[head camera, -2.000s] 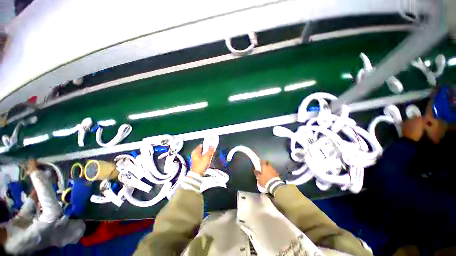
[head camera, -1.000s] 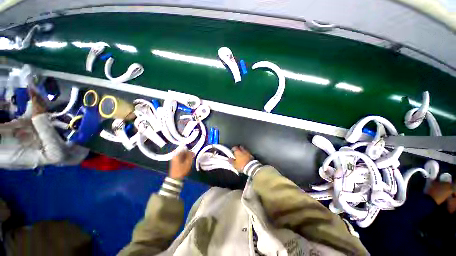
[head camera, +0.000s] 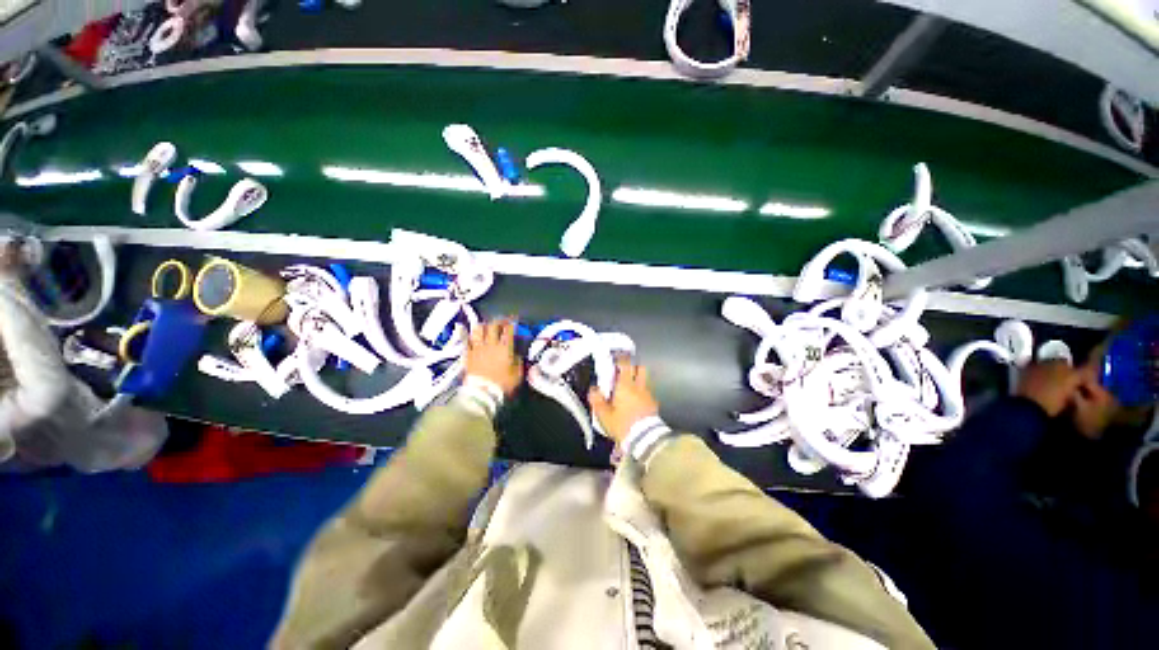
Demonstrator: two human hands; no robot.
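Observation:
White curved housing pieces lie on the black ledge between my hands, with blue cylinders at their upper left. My right hand has its fingers on the right-hand piece and grips it. My left hand is at the right edge of the left pile, its fingertips beside a blue cylinder; whether it grips anything is hidden. The left pile mixes white curved pieces with blue cylinders. A larger tangled white pile lies to the right.
The green belt beyond the ledge carries separated white pieces and a blue cylinder. A tan roll and blue holder are at left. A grey support crosses at right. Neighbours' arms show at both sides.
Two white pieces and a blue cylinder, absent from the belt two seconds ago, lie there and have shifted left. My left hand has moved up beside the blue cylinders. The view has shifted.

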